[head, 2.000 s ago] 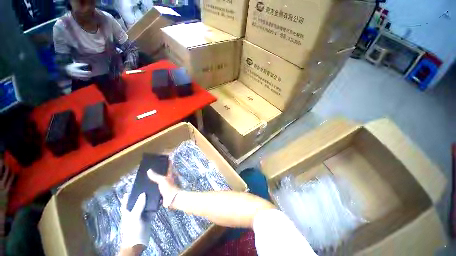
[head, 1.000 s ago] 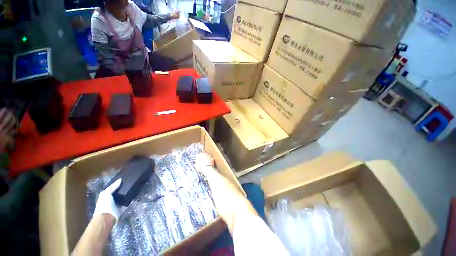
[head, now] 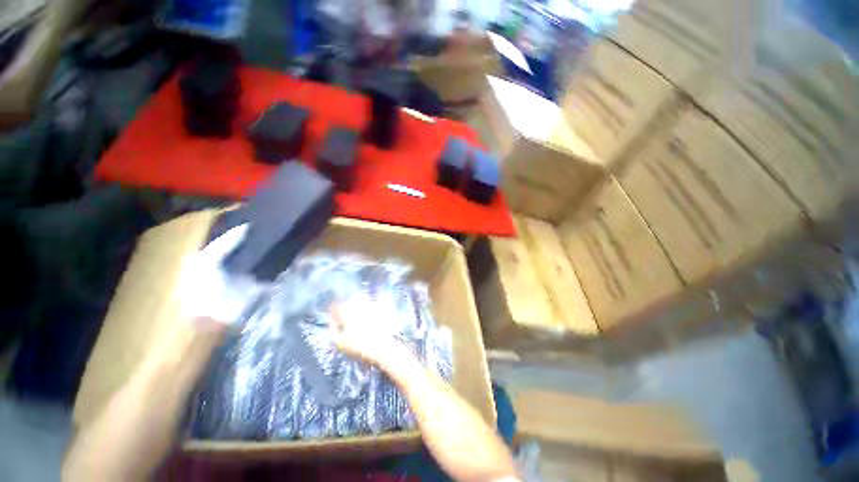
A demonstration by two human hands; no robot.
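The frame is blurred. My left hand (head: 212,282), in a white glove, grips a black housing (head: 281,218) above the left rear part of the near open carton (head: 151,315). The housing is tilted, its upper end towards the red table. My right hand (head: 356,325) is low over the bubble bags (head: 273,386) inside the carton, its fingers blurred. A whitish translucent patch lies beside its fingers; whether the fingers hold it cannot be told.
On the red table (head: 410,215) stand several black housings (head: 279,130), a bluish pair (head: 468,169) at its right end, and a white strip (head: 406,190). Stacked brown cartons (head: 650,198) rise at right. A second carton (head: 612,424) is at lower right.
The view has turned and blurred. My left hand has raised the housing from over the bags towards the carton's rear edge. My right hand has moved from the carton's right rear towards its middle.
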